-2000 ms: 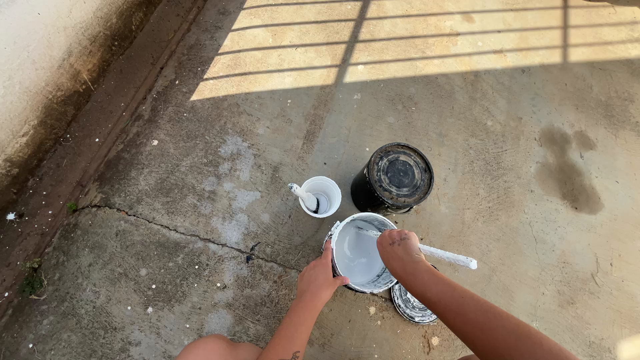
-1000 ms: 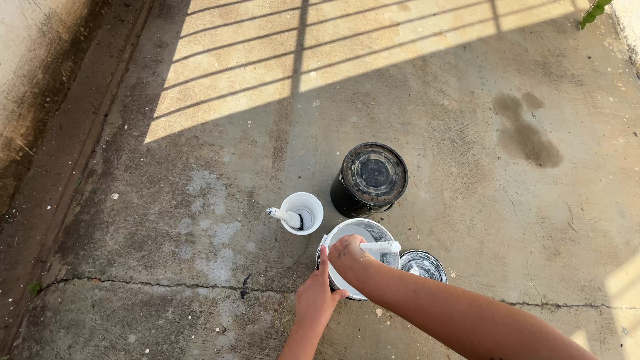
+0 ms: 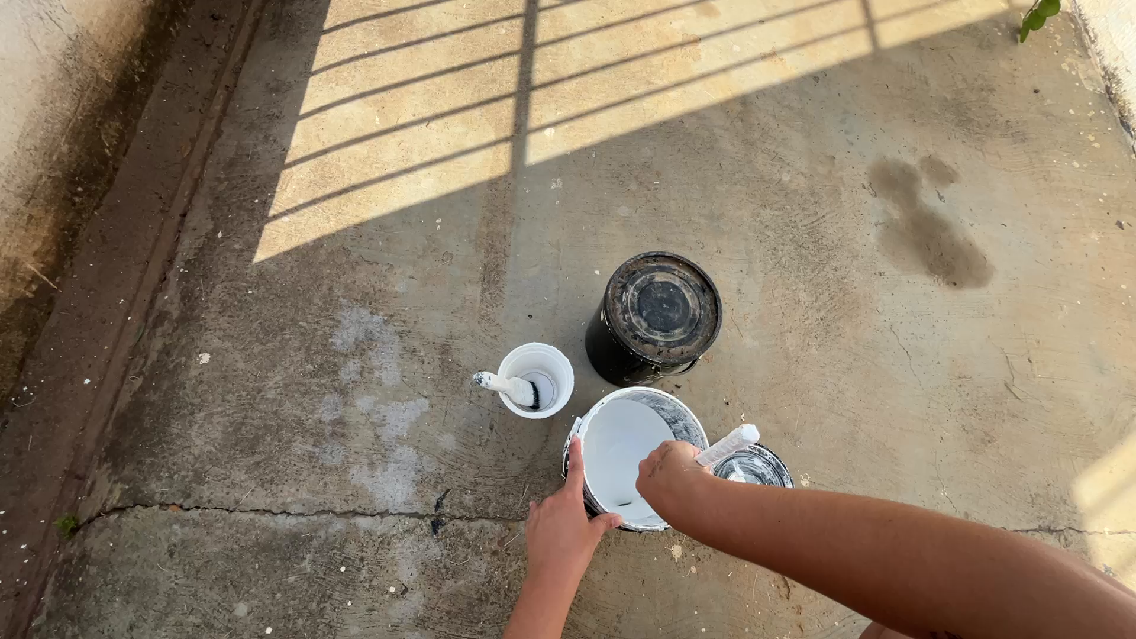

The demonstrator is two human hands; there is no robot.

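My right hand (image 3: 673,477) is closed on a white, paint-coated stick (image 3: 729,444) over an open bucket (image 3: 699,424) of white paint (image 3: 621,448). One end of the stick sticks out past the bucket's right rim; its other end is hidden by the hand. My left hand (image 3: 565,524) presses against the bucket's left side, fingers at the rim and thumb at its lower edge. Up and to the left stands a white plastic cup (image 3: 563,377) with a paintbrush (image 3: 508,388) leaning in it, bristles down. A paint-smeared lid (image 3: 763,466) lies to the right of the bucket, partly hidden by my right arm.
A closed black bucket (image 3: 664,311) stands just beyond the open one. The cracked concrete floor (image 3: 426,293) bears pale paint stains and a dark patch on the right. A stained wall (image 3: 62,115) runs along the left edge; green leaves (image 3: 1037,18) show at the top right.
My right hand has moved about over the paint with the stick, whose outer end points more upward than two seconds ago. My left hand remains on the bucket. The view has shifted.
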